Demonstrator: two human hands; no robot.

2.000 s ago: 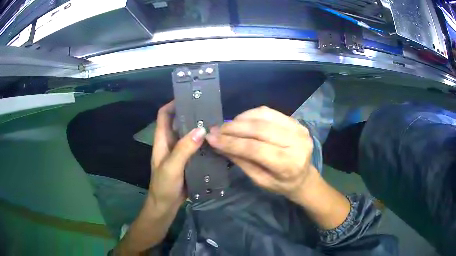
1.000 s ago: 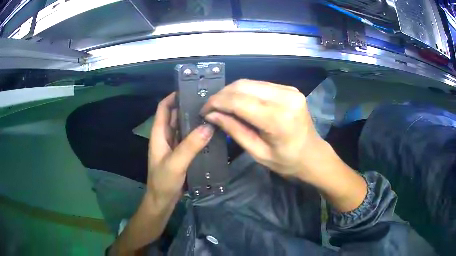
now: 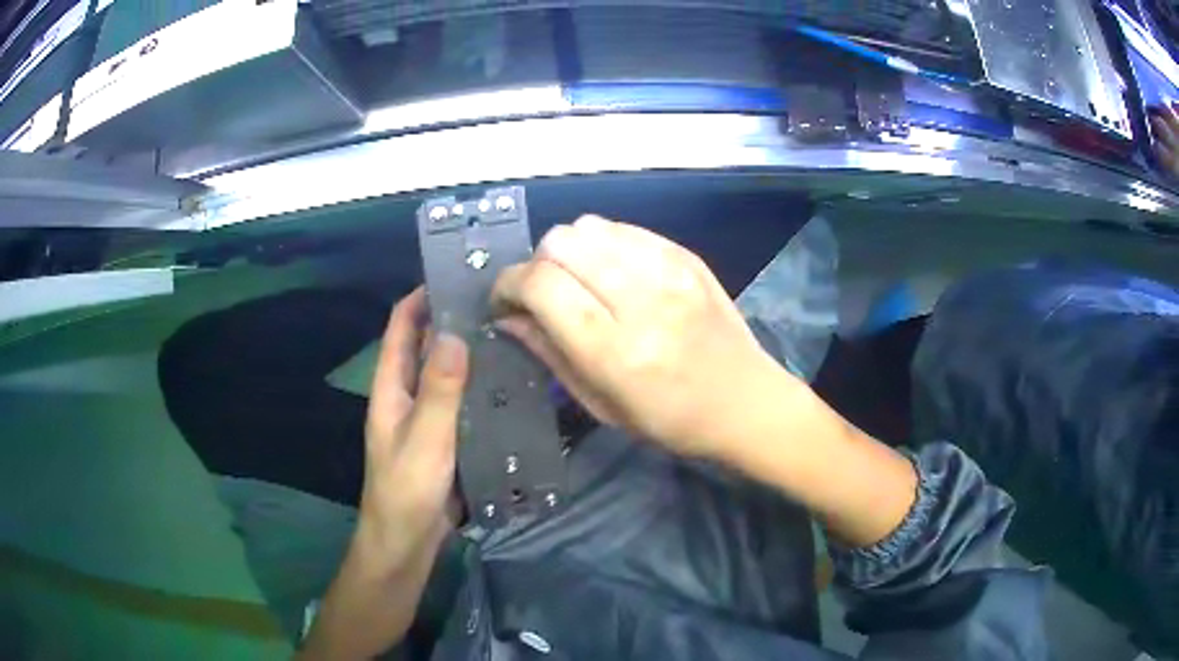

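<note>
A dark grey metal unit (image 3: 481, 426) is held upright in the picture over the lap, with bright screws down its middle and at both ends. My left hand (image 3: 416, 413) grips it from its left side, thumb on its face. My right hand (image 3: 634, 329) is over the upper middle of the unit, with thumb and fingertips pinched together at its face. Whether a small part is between those fingertips is hidden.
A shiny metal bench ledge (image 3: 543, 145) runs across beyond the unit. Two dark blocks (image 3: 847, 114) sit at the ledge on the right. A pale box-shaped housing (image 3: 194, 78) is at upper left. Another person's sleeve or leg (image 3: 1047, 413) is at the right.
The unit and my left hand have shifted slightly left. My left thumb has moved off the middle row towards the unit's left edge. My right hand stays pinched near the upper middle screws.
</note>
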